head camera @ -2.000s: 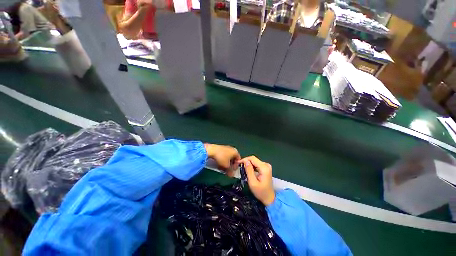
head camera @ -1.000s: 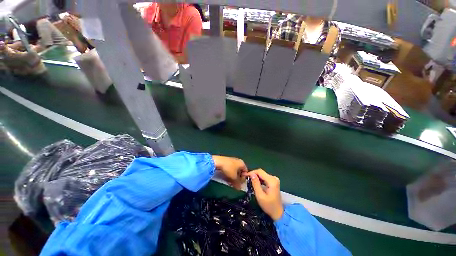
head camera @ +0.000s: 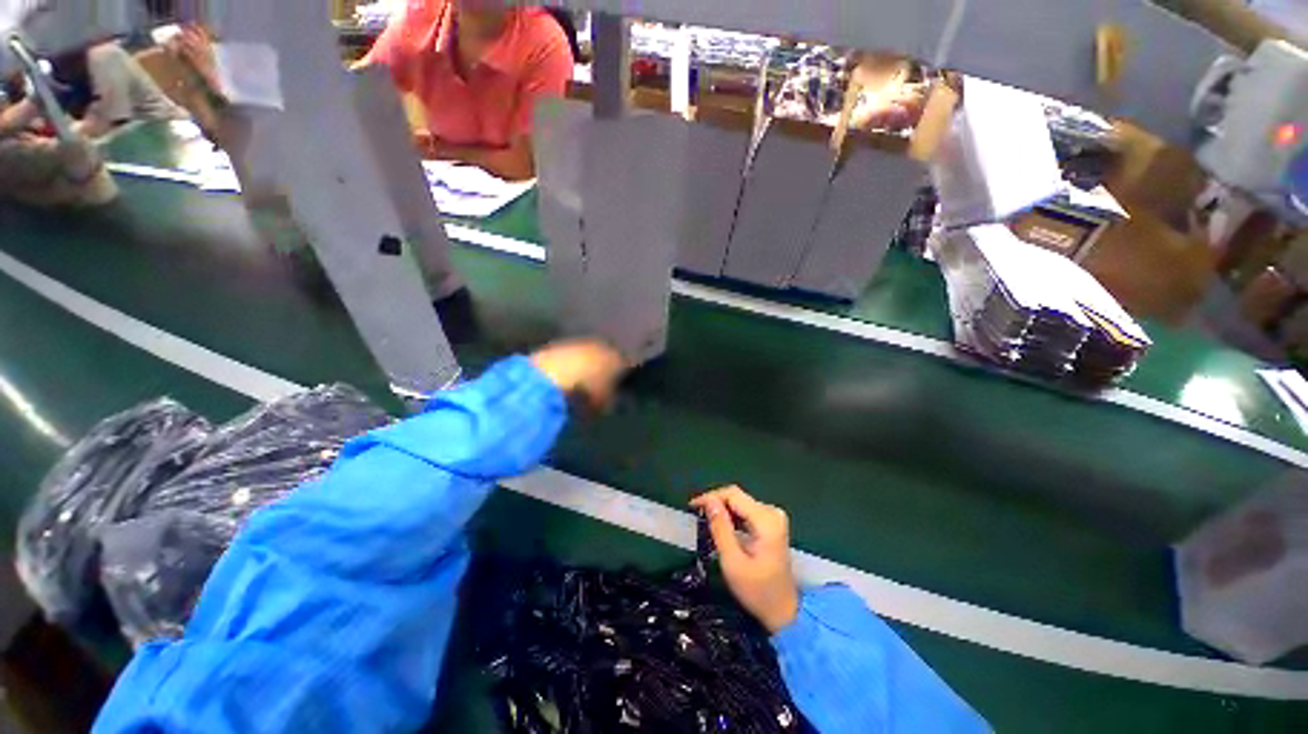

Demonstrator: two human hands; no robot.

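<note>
A tangled heap of short black cables (head camera: pixel 631 653) lies directly in front of me. My right hand (head camera: pixel 753 552) is just above its far edge, thumb and fingers closed on a short black cable (head camera: pixel 704 538) that hangs down. My left hand (head camera: pixel 581 376) is stretched out over the belt at the near foot of an open grey-white carton (head camera: pixel 610 237). It is blurred, its fingers are hard to make out, and I cannot tell whether it touches the carton or holds anything.
A crumpled dark plastic bag (head camera: pixel 187 495) lies at left. A slanting grey metal post (head camera: pixel 337 215) stands between it and the carton. Grey cartons (head camera: pixel 789 208) and stacked sheets (head camera: pixel 1040 308) line the far belt edge. A white box (head camera: pixel 1255 574) is at right. People sit opposite.
My left hand has left my right hand and moved forward and left to the carton. My right hand has stayed over the heap. A white item is now raised above the stacked sheets.
</note>
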